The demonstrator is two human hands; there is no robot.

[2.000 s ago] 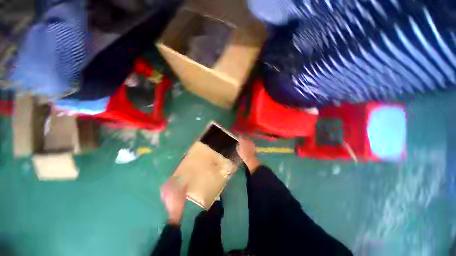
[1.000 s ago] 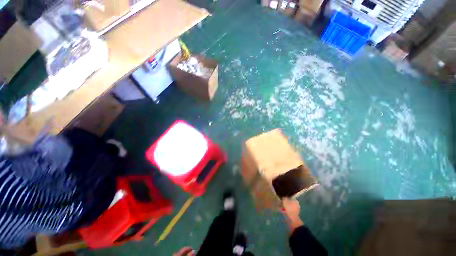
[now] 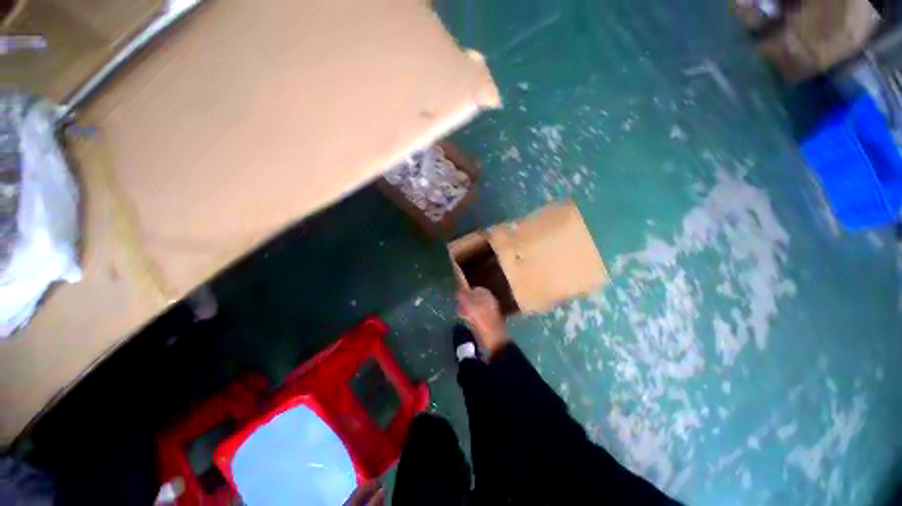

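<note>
A brown cardboard carton (image 3: 554, 259) hangs over the floor in front of my legs, tilted, with its dark opening towards the left. My right hand (image 3: 483, 314) grips the carton's edge at that opening. My left hand (image 3: 368, 493) is at the bottom edge, mostly cut off, beside a red stool with a pale blue top; what it holds or touches cannot be told.
A cardboard-covered bench (image 3: 247, 119) fills the upper left, with a plastic bag (image 3: 40, 212) on it. An open box of crumpled material (image 3: 432, 182) is by the bench edge. Red stools (image 3: 371, 390) stand lower left. A blue crate (image 3: 856, 163) is at the right.
The view has moved closer to the bench. The carton is now nearer the bench and the open box, turned with its opening to the left. My right hand still holds it.
</note>
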